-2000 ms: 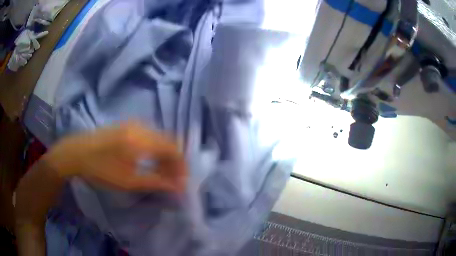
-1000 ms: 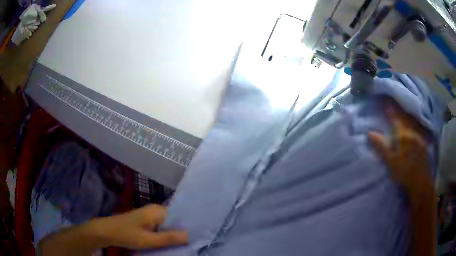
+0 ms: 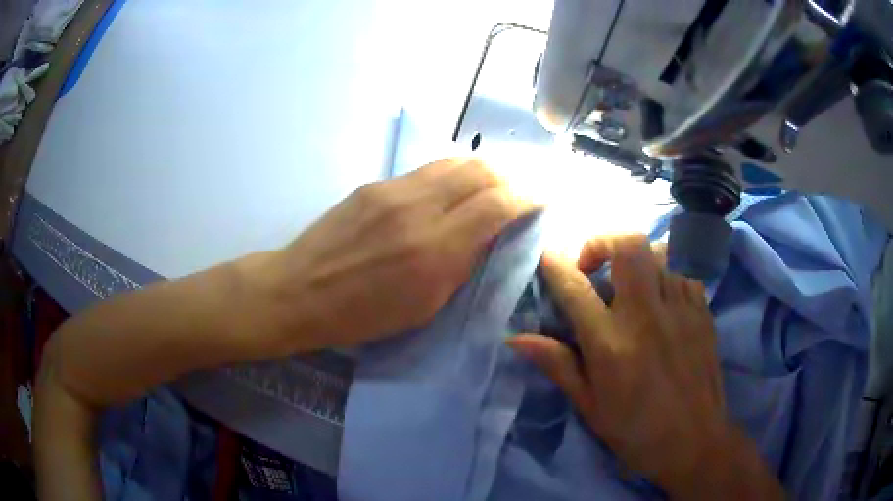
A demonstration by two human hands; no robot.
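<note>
The light blue garment [image 3: 793, 323] lies under and right of my hands, with a flat panel hanging over the table's front edge. My left hand [image 3: 411, 245] pinches a folded edge [image 3: 514, 259] of it just in front of the needle area. My right hand [image 3: 636, 342] lies on the cloth right of that fold, fingers bent and thumb apart, pressing or holding it. The sewing machine head [image 3: 676, 78] stands above. The presser foot area is lost in lamp glare.
The white machine table [image 3: 225, 127] has a grey ruler edge [image 3: 88, 259]. A dark grey knob [image 3: 701, 220] hangs near my right fingers. A red bin [image 3: 227, 460] with blue cloth [image 3: 147, 440] is below the table. White scraps [image 3: 18, 93] lie at the far left.
My left hand has moved up from the table's front edge to the fold near the needle. My right hand has moved left to beside it. The cloth at the right is more bunched.
</note>
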